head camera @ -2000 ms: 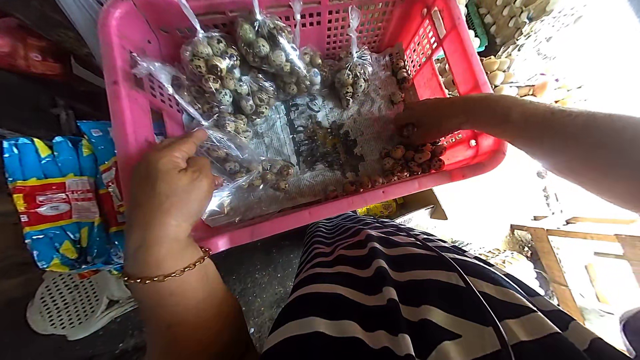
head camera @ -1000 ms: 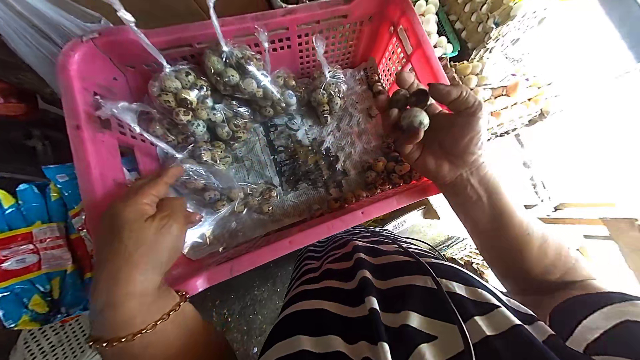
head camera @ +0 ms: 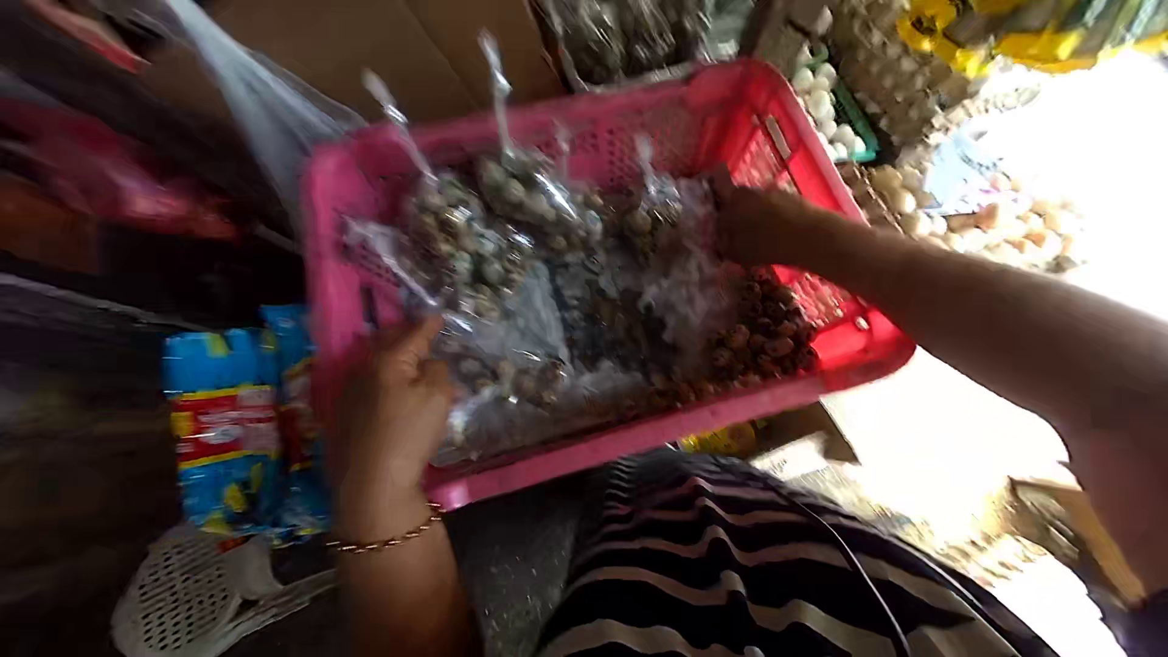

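Observation:
A pink plastic crate [head camera: 566,465] holds several knotted clear plastic bags of speckled quail eggs [head camera: 461,233]. Loose quail eggs [head camera: 762,338] lie in its near right corner, beside crumpled plastic and newspaper lining. My left hand [head camera: 392,401] is at the crate's left side, fingers on the edge of an egg bag [head camera: 520,374] lying at the near left; its grip is blurred. My right hand [head camera: 744,219] reaches down inside the crate at the right, by a small tied bag [head camera: 652,214]. Its fingers are dark and blurred, so what they hold is hidden.
Blue packets [head camera: 228,429] stand left of the crate, above a white perforated plastic item [head camera: 182,584]. Cardboard [head camera: 383,55] lies behind. Pale eggs [head camera: 1013,224] and egg trays [head camera: 876,73] are at the right. A striped garment [head camera: 712,566] is close below the crate.
One second ago my right hand was raised palm up over the crate's right edge with several quail eggs; now it is down inside the crate. My left hand stays at the left side. The view has shifted.

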